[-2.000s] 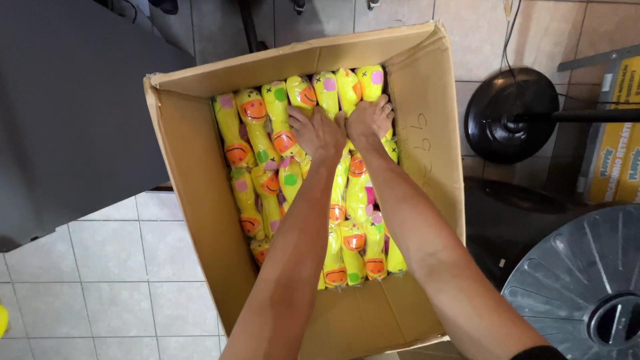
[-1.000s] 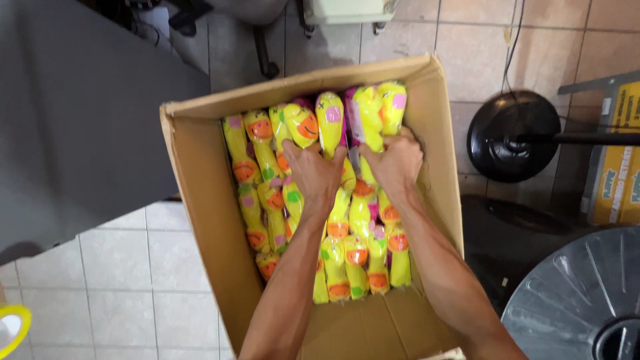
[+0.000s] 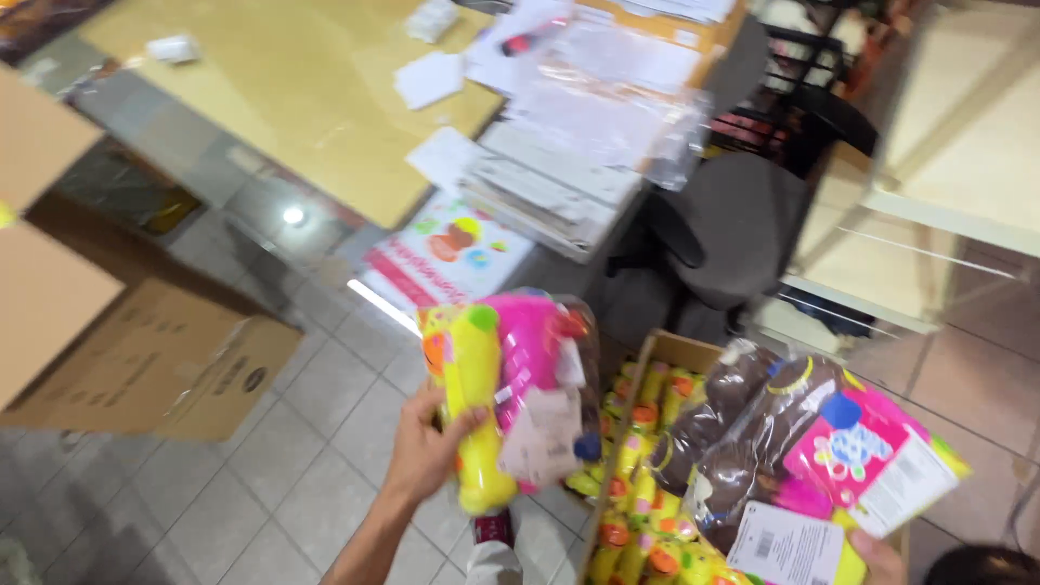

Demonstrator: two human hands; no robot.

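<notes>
My left hand holds a bundle of plush toys in clear plastic: a yellow one, a pink one and a brown one at the back, with a tag on the front. Low at the right, my right hand grips more bagged toys, brown plush with a pink header card and a white tag. These are over the cardboard box, where rows of yellow plush toys lie. Much of my right hand is hidden or outside the view.
A yellow-topped table carries papers and plastic bags. Beside it stands a dark office chair. Another cardboard box is at the left, on the tiled floor. White shelving is at the upper right.
My hands were inside the box on the yellow toys; now both are raised and apart, each with bagged toys. The view has swung to a table and chair.
</notes>
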